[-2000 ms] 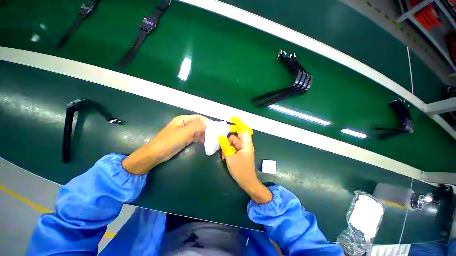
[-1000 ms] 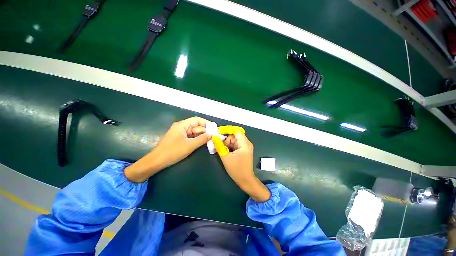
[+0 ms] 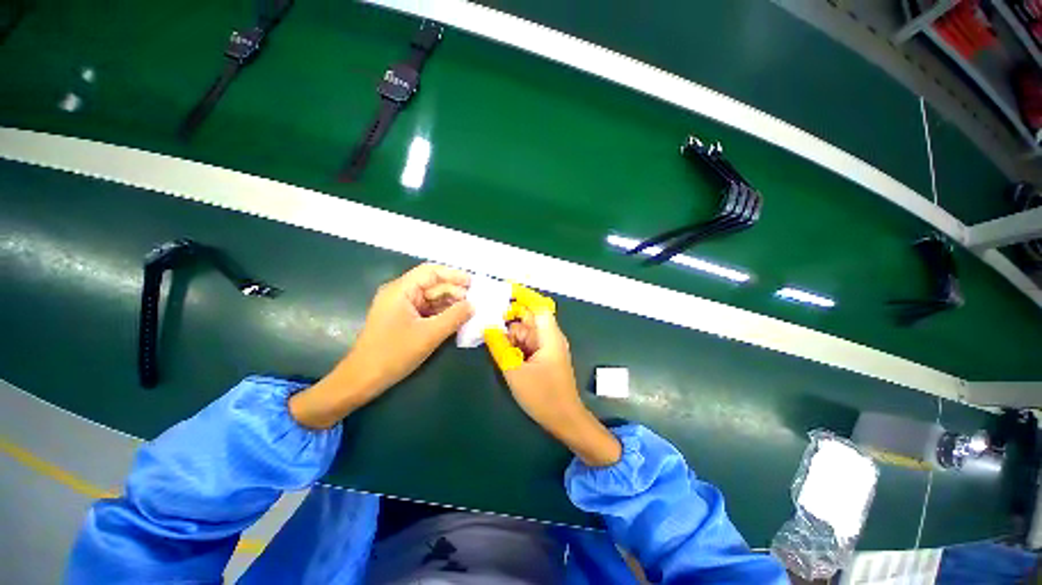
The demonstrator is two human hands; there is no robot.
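A small white wiping cloth is held between both hands above the bench, near the cream rail. My left hand pinches its left side with bare fingers. My right hand holds its right side; yellow finger cots cover some of its fingertips. Whether anything lies inside the cloth cannot be seen. A spare white pad lies flat just right of my right hand. A lone black watch, bent like a hook, stands apart on the left of the bench.
On the green conveyor belt lie two single smartwatches, a watch bundle and another dark bundle at the right. A clear plastic bag with white contents and a shiny-topped bottle are at the bench's right.
The watches and bundles on the belt have moved right. The cloth has changed shape between my fingers, spread wider than a second ago. Both hands stay in nearly the same place.
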